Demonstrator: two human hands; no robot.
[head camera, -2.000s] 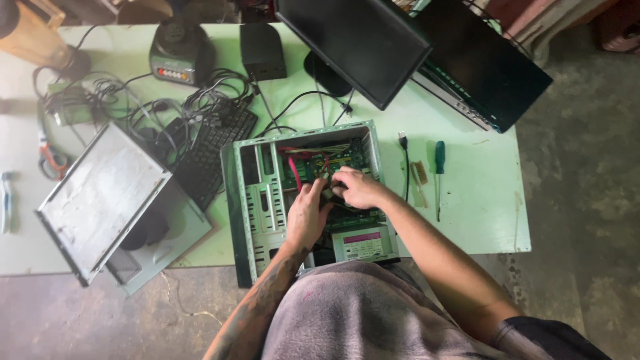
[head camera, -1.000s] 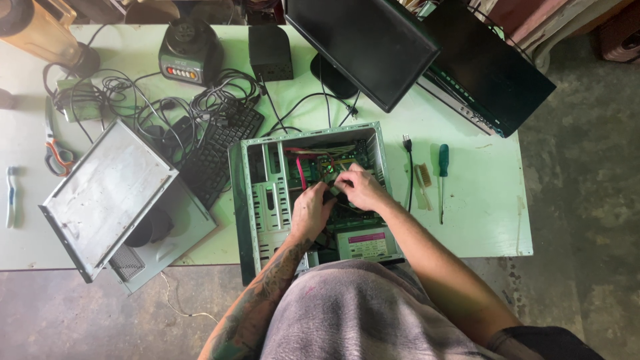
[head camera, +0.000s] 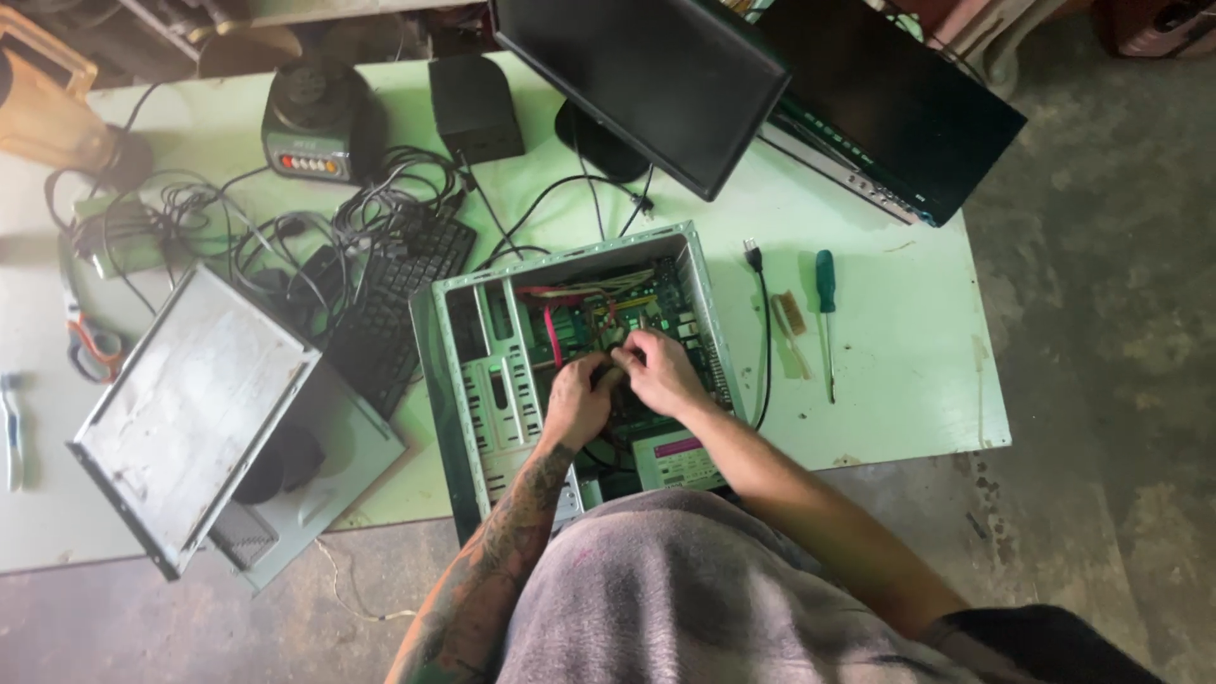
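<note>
An opened desktop computer case (head camera: 698, 275) lies on its side at the near edge of the table. Inside are a green motherboard (head camera: 676, 302), a red cable (head camera: 552, 334) and a power supply (head camera: 679, 462) with a label. My left hand (head camera: 579, 397) and my right hand (head camera: 658, 372) meet over the board, fingertips close together and bent inward. Whatever lies between the fingers is too small and hidden to tell. The red cable runs just beyond my left hand, and the power supply sits below my right forearm.
Right of the case lie a power cord (head camera: 765, 332), a small brush (head camera: 790, 318) and a screwdriver (head camera: 826, 285). Metal cover panels (head camera: 199, 408), a keyboard (head camera: 380, 332), tangled cables and scissors (head camera: 93, 350) are at left. A monitor (head camera: 646, 76), a speaker (head camera: 475, 106) and a blender base (head camera: 316, 123) stand behind.
</note>
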